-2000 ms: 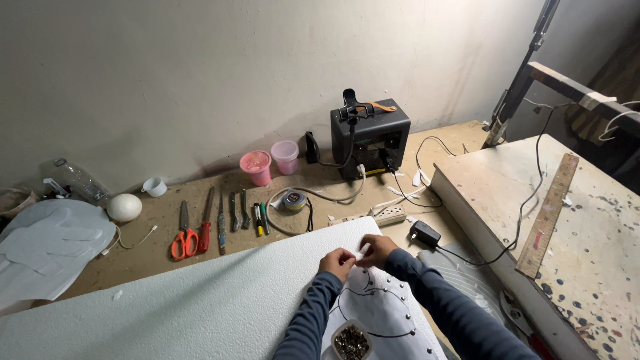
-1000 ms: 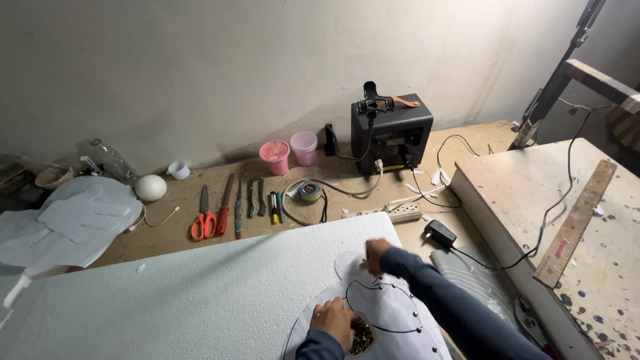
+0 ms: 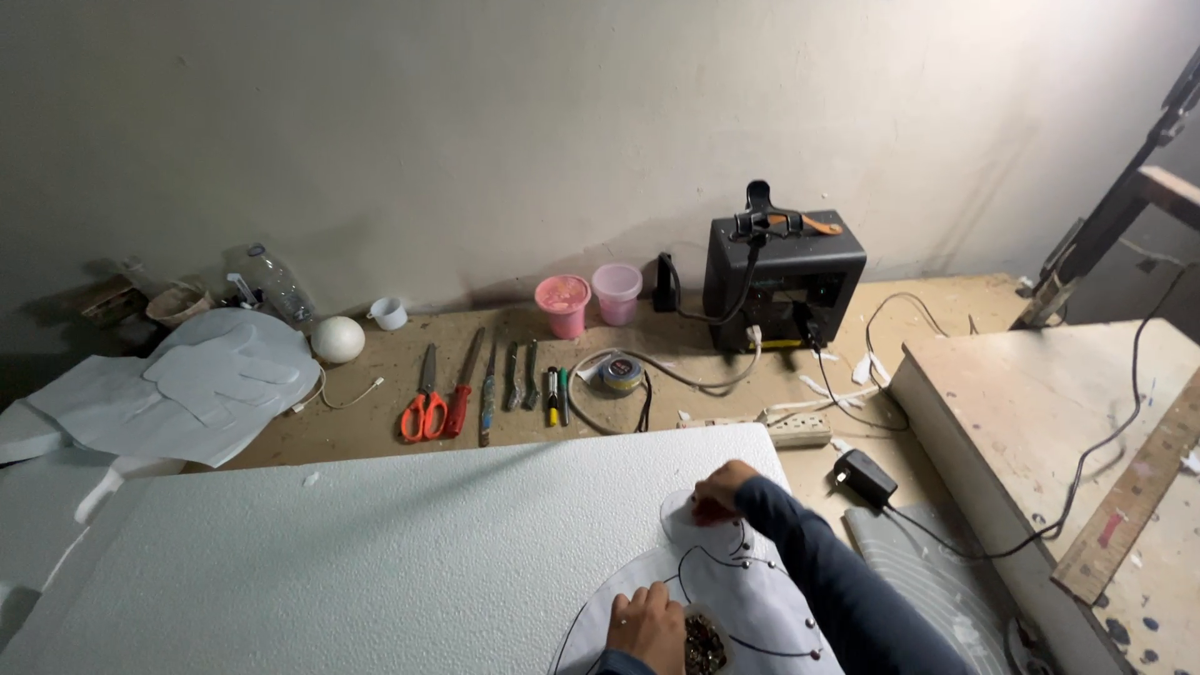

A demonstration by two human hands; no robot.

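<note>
A foam board (image 3: pixel 375 544) lies across the front, with a cut white paper pattern (image 3: pixel 759 600) bearing black curved lines on it. Round-headed metal pins (image 3: pixel 811 622) stand along the paper's right side. My right hand (image 3: pixel 722 492) is at the paper's upper lobe, fingers pointing down; a dark red patch shows under them, and whether they pinch a pin is hidden. Lower down, my left hand (image 3: pixel 649 623) rests on the paper with bent fingers, against the left side of a small tub of metal pins (image 3: pixel 703 642). What its fingertips hold cannot be seen.
Behind the board lie orange-handled scissors (image 3: pixel 425 412), a red-handled tool (image 3: pixel 459 408), markers (image 3: pixel 553 396) and a tape roll (image 3: pixel 621 373). Pink cups (image 3: pixel 563 314), a black power unit (image 3: pixel 786 281), a power strip (image 3: pixel 797 429) and an adapter (image 3: pixel 864 478) stand beyond. A wooden ruler (image 3: pixel 1130 497) is at right.
Two seconds ago both hands were together at the paper's upper part. My left hand has since moved down beside the pin tub; my right has stayed at the upper part.
</note>
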